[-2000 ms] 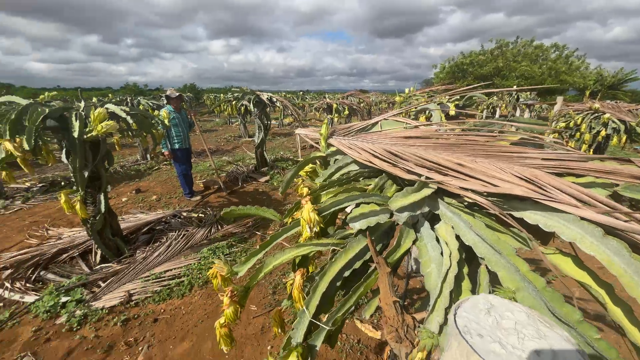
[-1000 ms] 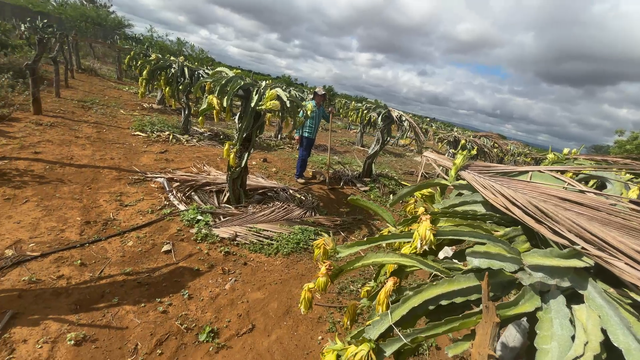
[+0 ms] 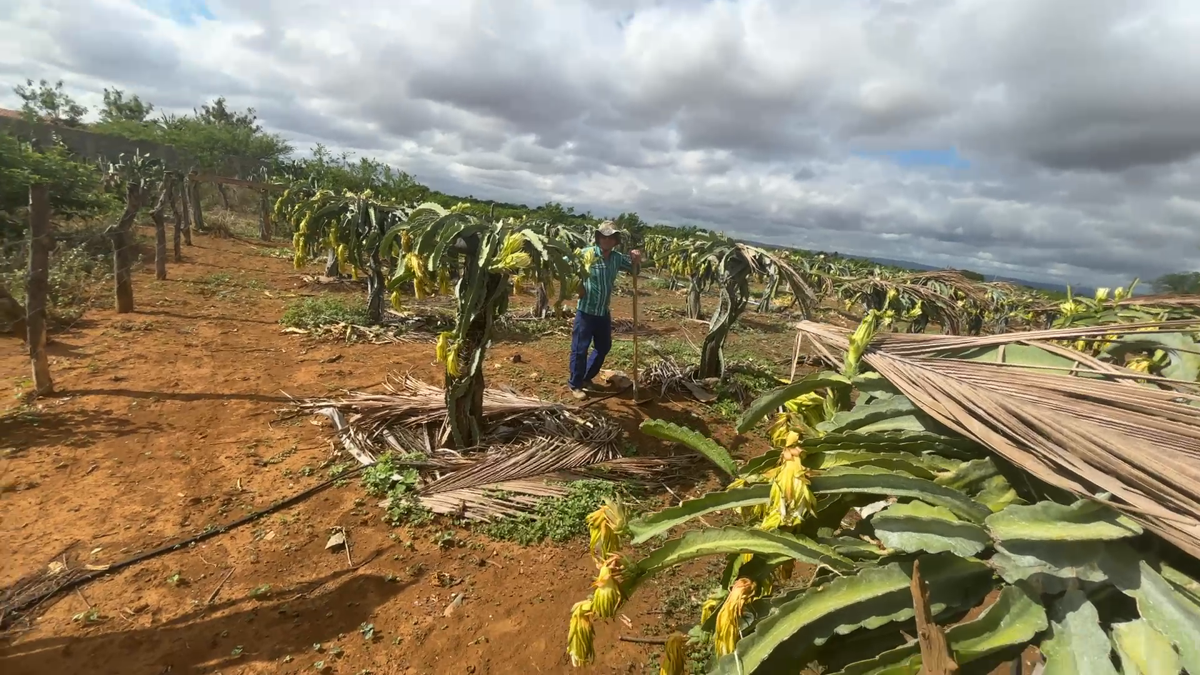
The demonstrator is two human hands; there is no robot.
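Note:
Neither of my hands shows in the head view. Close at the lower right spreads a dragon fruit plant [image 3: 872,487] with thick green stems and wilted yellow flowers [image 3: 789,483]. A dry palm frond [image 3: 1050,403] lies across its top. Further off, another dragon fruit plant [image 3: 473,328] grows on an upright trunk, with dry palm fronds [image 3: 525,469] on the soil around its base. Behind it stands a person [image 3: 600,300] in a hat, a teal patterned shirt and blue trousers, one hand at the top of a long upright wooden stick [image 3: 636,328].
A dark hose or pipe [image 3: 206,532] runs over the reddish soil at lower left. Wooden fence posts [image 3: 38,286] line the left side. More rows of dragon fruit plants [image 3: 722,300] extend behind the person.
The view has swung left by a large amount, bringing in the fence posts and more bare soil. The person remains standing with the stick near the same plants.

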